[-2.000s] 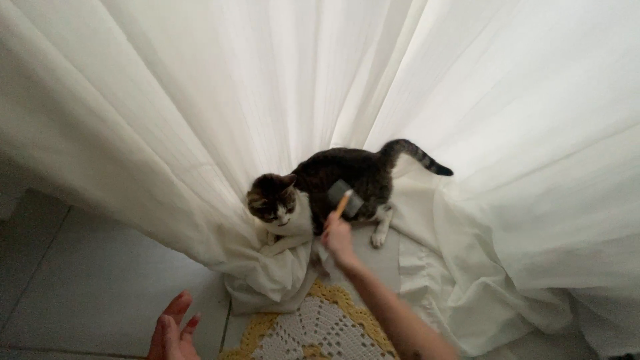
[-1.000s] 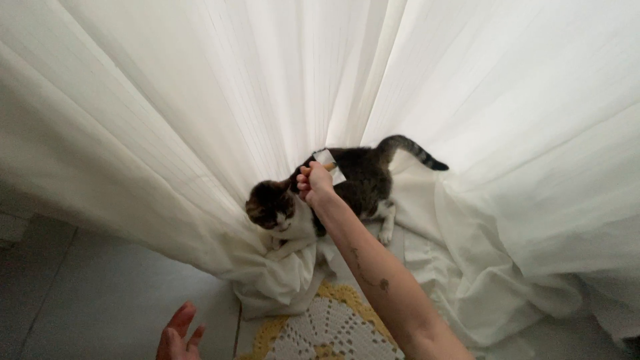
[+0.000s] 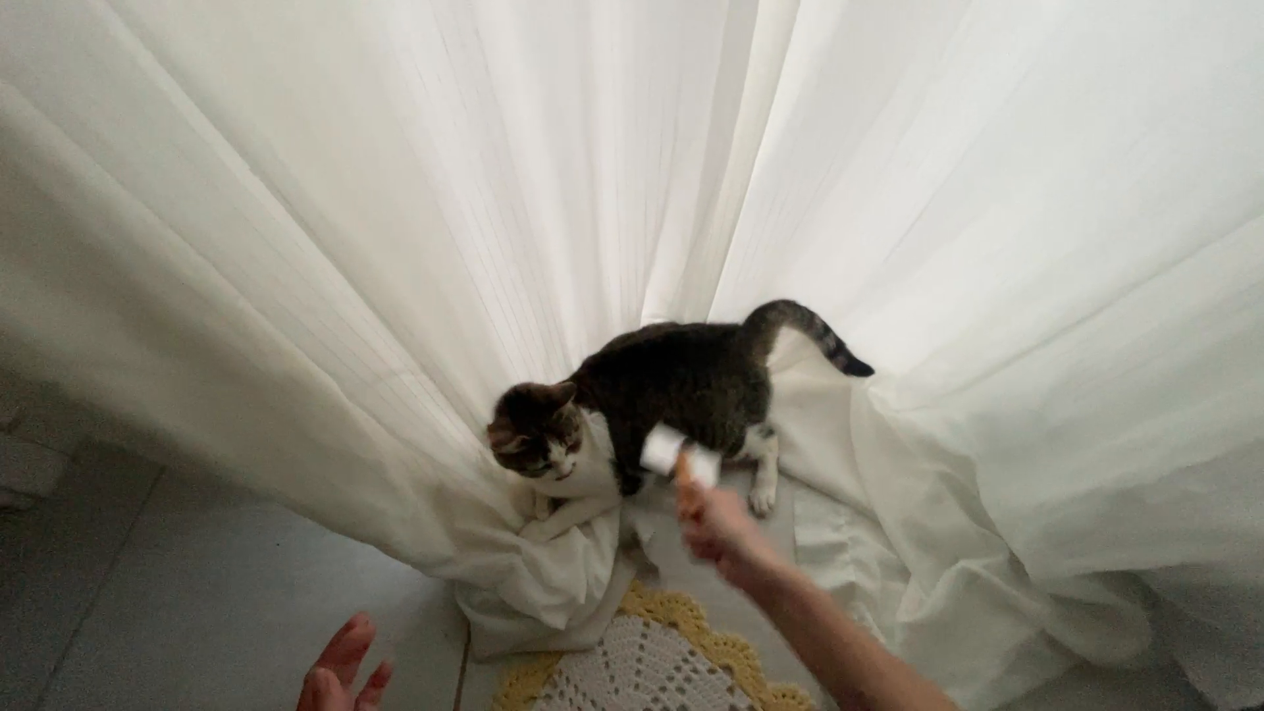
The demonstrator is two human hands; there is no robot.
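Note:
A tabby-and-white cat (image 3: 681, 380) crouches against the curtain, head turned down to the left and tail curved out to the right. My right hand (image 3: 726, 533) is closed around the wooden handle of a small brush (image 3: 681, 456) with a pale, blurred head. The brush is at the cat's lower flank; whether it touches the fur cannot be told. At the bottom left, my left hand (image 3: 346, 667) is partly in view, fingers apart, holding nothing.
A long white curtain (image 3: 553, 178) hangs behind the cat, its hem bunched on the tiled floor (image 3: 247, 612). A white crocheted mat (image 3: 642, 667) with a yellow scalloped edge lies below the cat, near my right forearm.
From the cat's back one second ago, my right hand has come down with the brush to its lower flank. My left hand stays low at the left.

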